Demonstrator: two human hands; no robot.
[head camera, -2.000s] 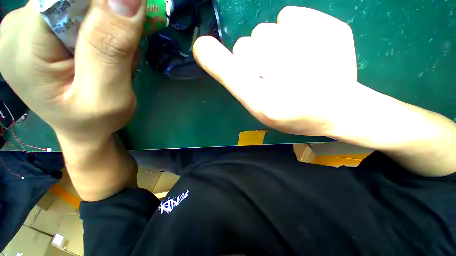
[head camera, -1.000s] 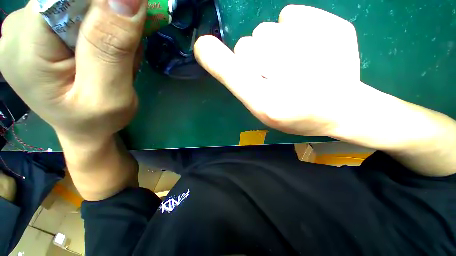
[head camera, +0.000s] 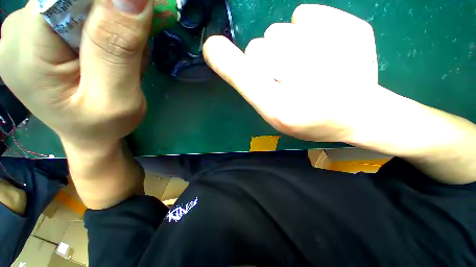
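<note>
My left hand (head camera: 88, 78) is closed around a crushed silver-white glue tube (head camera: 65, 23) with a green shoulder (head camera: 164, 13). The nozzle is not visible; the tube runs off the top edge. A glossy black plastic housing (head camera: 177, 55) lies open at top centre, partly hidden by the tube and cut off by the top edge. My right hand (head camera: 313, 73), strongly overexposed, is at the housing's right side. Its thumb tip overlaps the housing's right rim and its other fingers are curled just outside, holding the rim; the contact itself is hidden.
The scuffed green bench (head camera: 423, 57) has a yellow tape piece (head camera: 264, 143) at its near edge. Red wires (head camera: 23, 148) with a tiny white end and dark parts lie at the left. Cartons (head camera: 68, 234) are below the bench. Another person's hand (head camera: 11, 197) shows at the left edge.
The green tube end has shifted very slightly up over the housing. My hands otherwise hold nearly the same pose. The other person's hand and sleeve have come into view at lower left.
</note>
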